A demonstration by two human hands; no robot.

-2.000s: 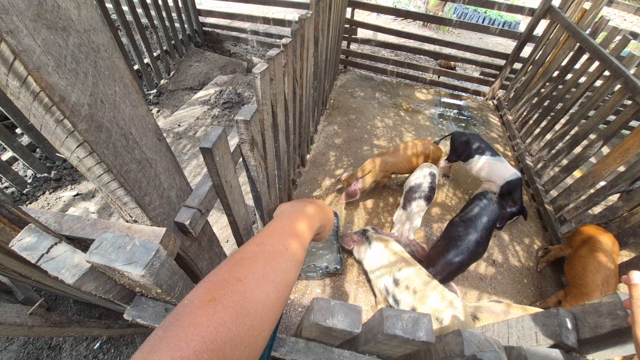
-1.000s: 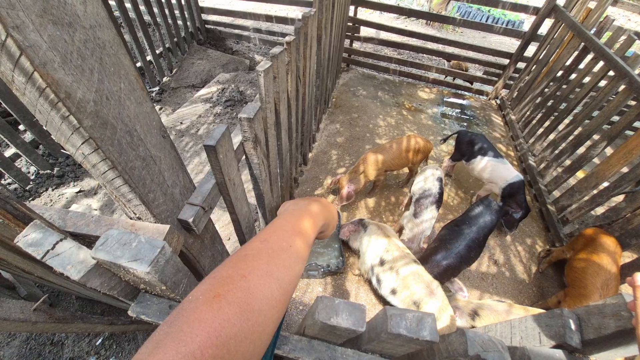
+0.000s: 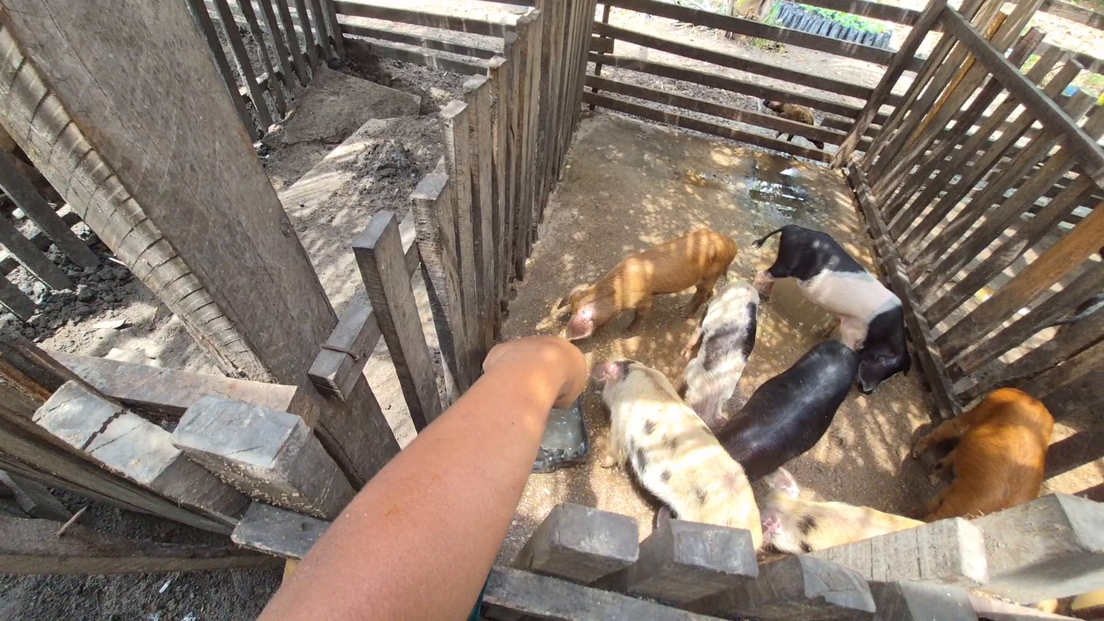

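Observation:
My left hand [image 3: 539,366] reaches over the board fence into the pen, above a dark, shallow trough [image 3: 562,438]. Its fingers are hidden behind the back of the hand, so what it holds cannot be seen. A cream pig with dark spots [image 3: 677,448] has its head beside the hand and trough. Just beyond, a brown pig [image 3: 651,280] lowers its snout to the floor. A white and grey piglet [image 3: 724,349], a black pig [image 3: 789,410] and a black and white pig [image 3: 841,289] stand to the right. My right hand is not in view.
Upright fence boards [image 3: 397,319] rise left of my arm, near a thick wooden post [image 3: 172,172]. Cut board ends [image 3: 582,543] line the near fence. Another brown pig [image 3: 992,453] is by the right fence; a cream pig [image 3: 832,524] lies partly hidden behind the near boards.
The fingers at the right edge in the earlier frames are out of view. The brown pig near my left hand has its head lower than two seconds ago.

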